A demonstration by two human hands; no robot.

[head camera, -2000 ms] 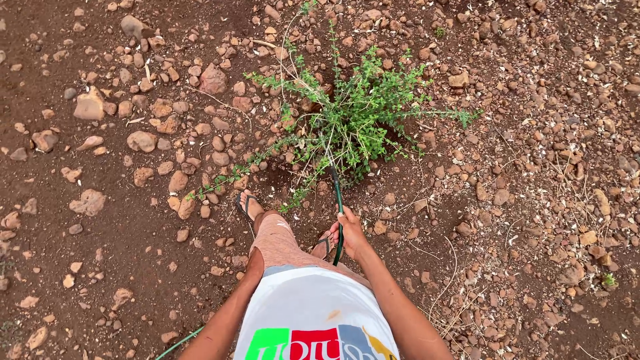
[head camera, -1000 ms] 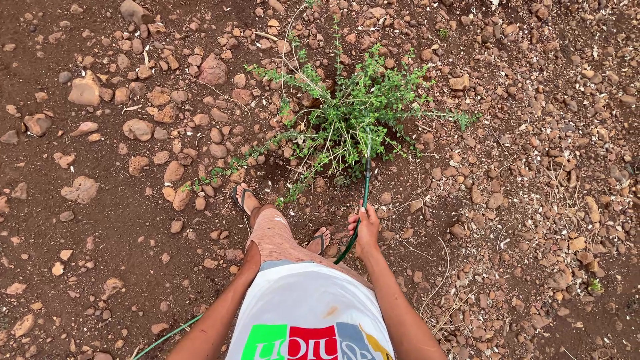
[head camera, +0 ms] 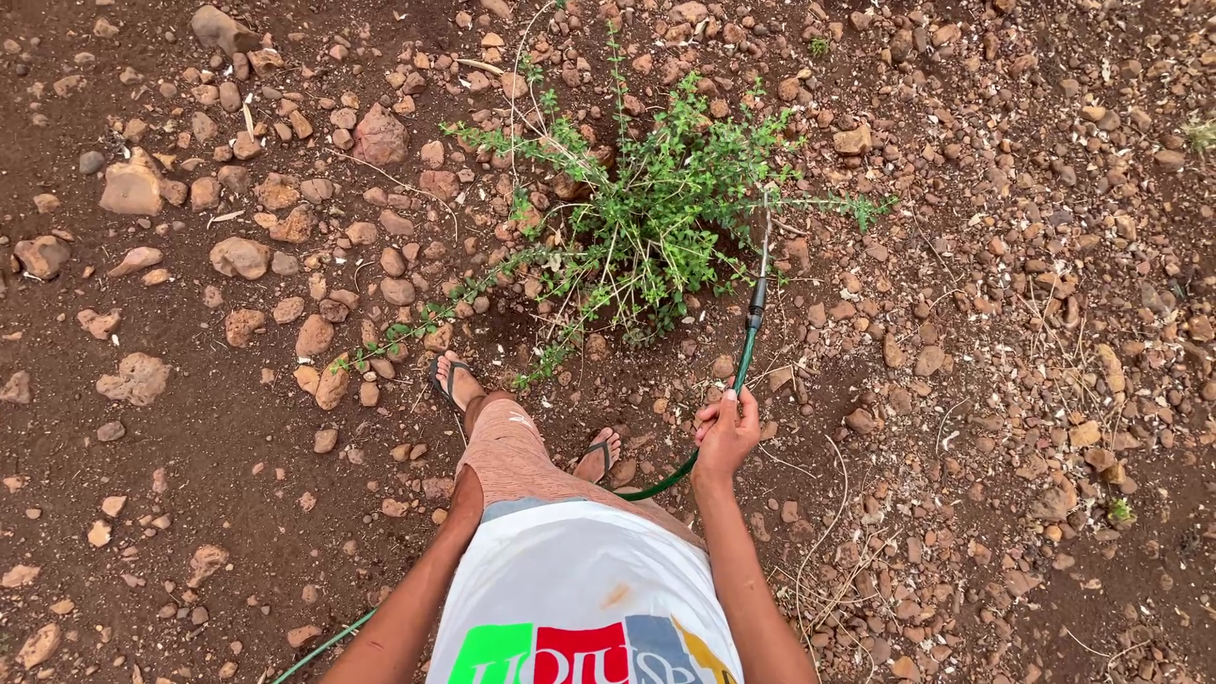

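My right hand (head camera: 728, 439) grips a green garden hose (head camera: 746, 356) a little behind its dark nozzle (head camera: 757, 296). A thin stream of water (head camera: 766, 237) leaves the nozzle along the right side of a leafy green shrub (head camera: 655, 214). The shrub spreads low over reddish soil, with long thin branches reaching out left and right. Behind my right hand the hose curves toward my legs and passes out of sight. My left arm hangs at my side; the left hand (head camera: 468, 494) is mostly hidden against my shorts, so its fingers cannot be made out.
Loose reddish stones (head camera: 240, 257) and brown soil surround the shrub. My feet in flip-flops (head camera: 456, 378) stand just below it. Another length of green hose (head camera: 328, 646) lies on the ground at the lower left. Dry stems (head camera: 836, 513) lie on the right.
My right hand has swung the hose's front end to the right; the water first met the middle of the shrub and now runs by its right side.
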